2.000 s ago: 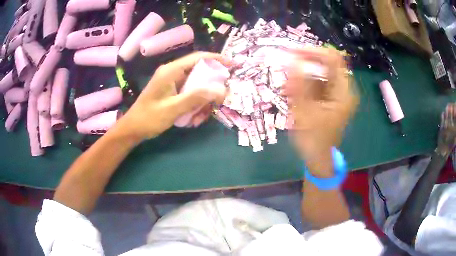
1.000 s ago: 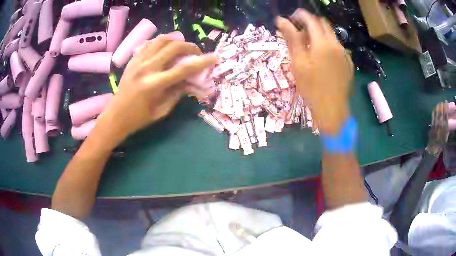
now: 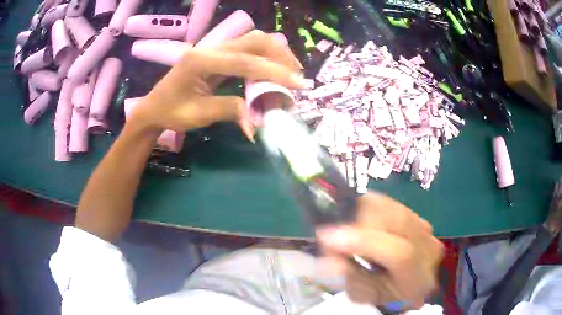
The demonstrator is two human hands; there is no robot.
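My left hand [image 3: 203, 83] holds a pink housing [image 3: 257, 98], its open ring end turned down and to the right. My right hand [image 3: 382, 249] grips the dark end of a black inner unit [image 3: 323, 194], slightly blurred. The unit's pale, shiny upper end is at the housing's open end; how far it is inside, if at all, is hard to tell. The unit shows a lime-green part and a small red spot. A pile of small pink trim pieces [image 3: 385, 104] lies just beyond the unit.
Pink housings [image 3: 80, 95] are heaped at the left. Black inner units with lime-green parts [image 3: 468, 55] lie at the back. A cardboard tray [image 3: 514, 61] holding pink tubes stands at the right back. A single pink unit with a dark stem [image 3: 502, 163] lies at the right. Another person's arm [image 3: 524, 258] shows at lower right.
My right hand has come from the back heap towards me and now holds a black inner unit. My left hand's housing now shows its open end. The view has shifted.
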